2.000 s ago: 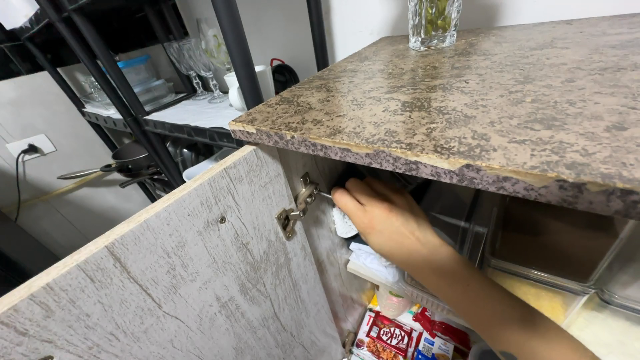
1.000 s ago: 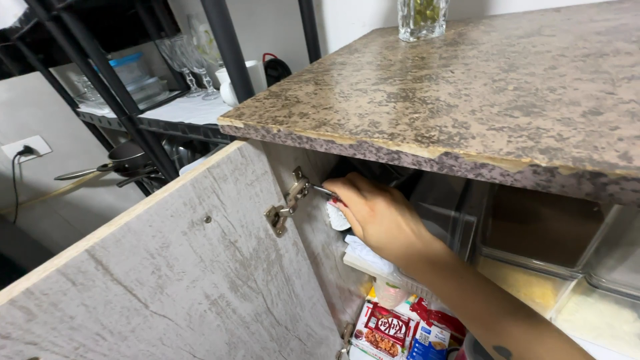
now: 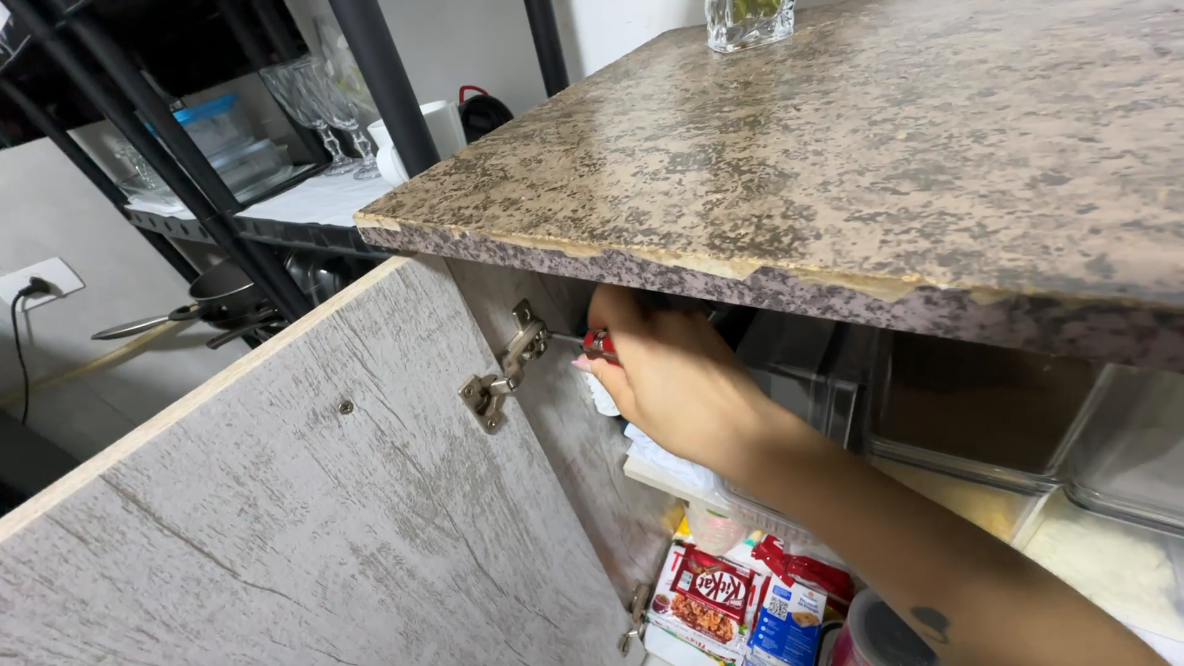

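Observation:
My right hand (image 3: 671, 370) reaches in under the countertop, shut on a screwdriver with a red handle (image 3: 599, 346). The thin metal shaft points left, its tip at the upper metal cabinet hinge (image 3: 524, 335). That hinge joins the cabinet's side panel (image 3: 564, 407) to the open wood-grain door (image 3: 305, 499). A small screw (image 3: 346, 407) sits in the door's inner face. Near the bottom, a second hinge (image 3: 635, 615) is partly visible. My left hand is out of view.
A speckled countertop (image 3: 786, 157) with a chipped edge overhangs the cabinet. Inside are clear plastic containers (image 3: 980, 398), a KitKat package (image 3: 708, 592) and a blue box (image 3: 786, 620). Behind the door stands a black rack (image 3: 379, 83) with stemmed glasses (image 3: 324, 102). A glass vase (image 3: 749, 23) stands on top.
The fingers have shifted around the screwdriver, and its red handle shows more plainly now. The shaft stays at the upper hinge.

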